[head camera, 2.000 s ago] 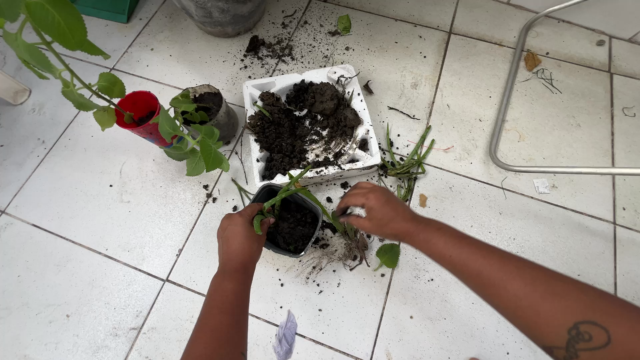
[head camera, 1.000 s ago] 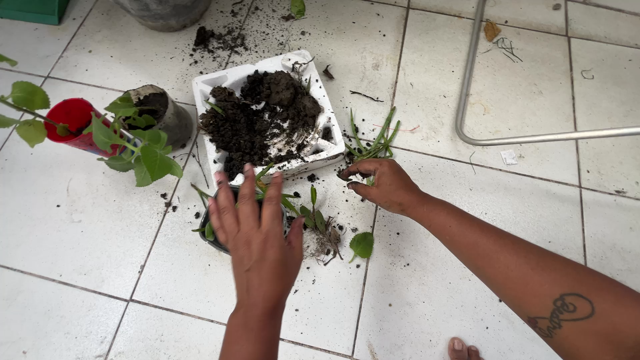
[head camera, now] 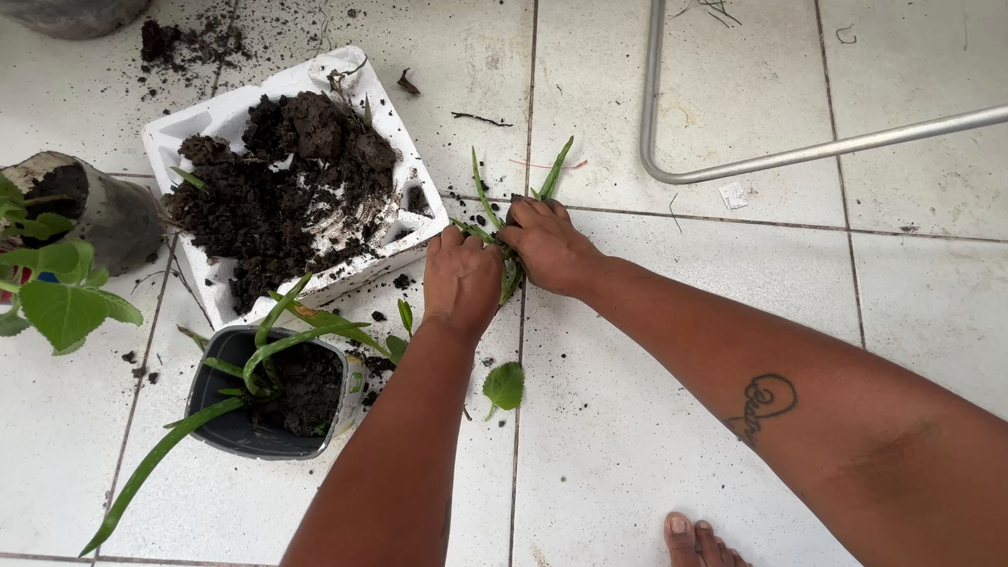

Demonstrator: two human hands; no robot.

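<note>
My left hand [head camera: 463, 277] and my right hand [head camera: 546, 242] meet at a clump of small aloe-like plants [head camera: 512, 277] on the tiled floor, fingers closed around its leaves. Narrow green leaves stick out beyond the fingertips; the clump's middle is hidden by my hands. Left of my left forearm stands a dark square plastic pot [head camera: 211, 429] with soil and a long-leaved aloe-like plant [head camera: 272, 354] leaning over its rim. Behind it lies a white styrofoam tray [head camera: 413, 177] heaped with dark soil [head camera: 260, 213]. A loose green leaf [head camera: 504, 387] rests on the floor near my left wrist.
At the left stands a soil-filled container [head camera: 126, 220] beside a broad-leaved plant [head camera: 67, 303]. Another large pot [head camera: 75, 16] is at the top left. A bent metal tube [head camera: 756, 164] crosses the upper right. Spilled soil [head camera: 189, 43] dots the tiles, and a bare foot [head camera: 697, 543] shows below.
My left hand has left the dark pot and joined my right hand at the green clump beside the tray. The aloe-like plant now stands in the pot, uncovered. The view has shifted right.
</note>
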